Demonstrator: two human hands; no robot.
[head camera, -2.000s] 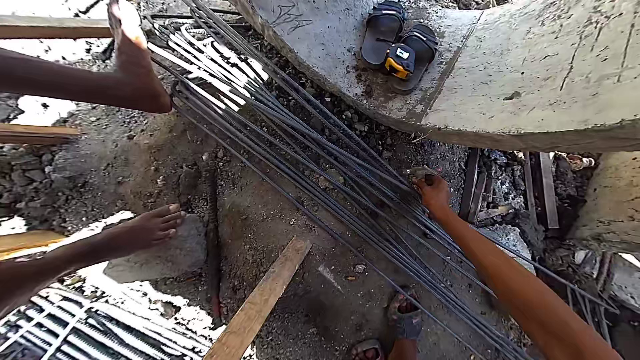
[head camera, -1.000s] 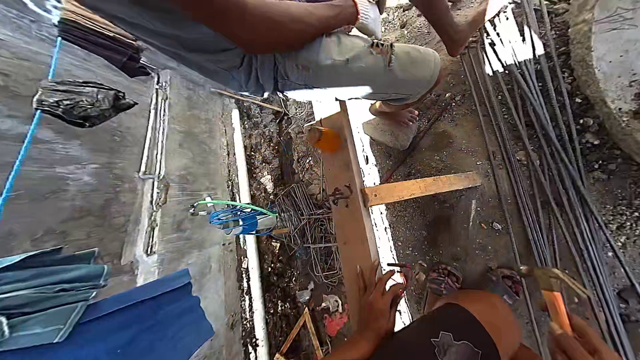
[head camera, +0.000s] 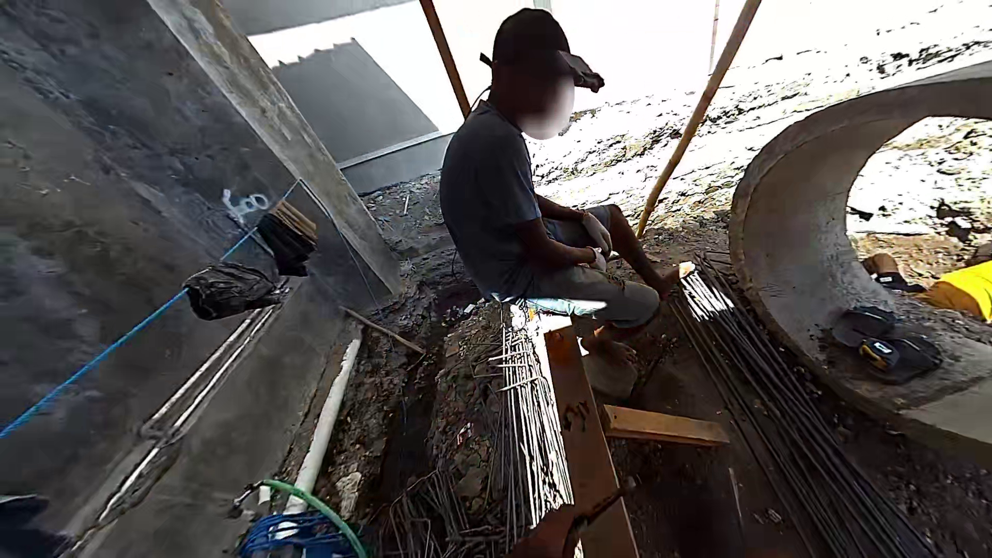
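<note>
Part of my left hand (head camera: 545, 533) shows at the bottom edge, beside a long wooden plank (head camera: 593, 457). A dark, thin, bent piece (head camera: 601, 505) lies against or in this hand; its grip is unclear. My right hand is out of view. Left of the plank runs a sunlit bundle of steel bars (head camera: 531, 426). A short timber piece (head camera: 666, 426) meets the plank's right side. Farther right, long steel bars (head camera: 783, 411) lie on the ground. A co-worker (head camera: 496, 194) in a cap and gloves sits at the plank's far end.
A large concrete ring (head camera: 798, 209) stands at right, with sandals (head camera: 860, 324) and a yellow-black tape measure (head camera: 877, 353) inside. Left are a concrete wall (head camera: 101, 256), a white pipe (head camera: 329, 418), a blue line (head camera: 101, 356) with hung items, and a coiled blue hose (head camera: 294, 535).
The view has swung up and along the plank. My right hand, holding a hammer-like tool with an orange handle one second ago, has left the view. My left hand now shows only at the bottom edge.
</note>
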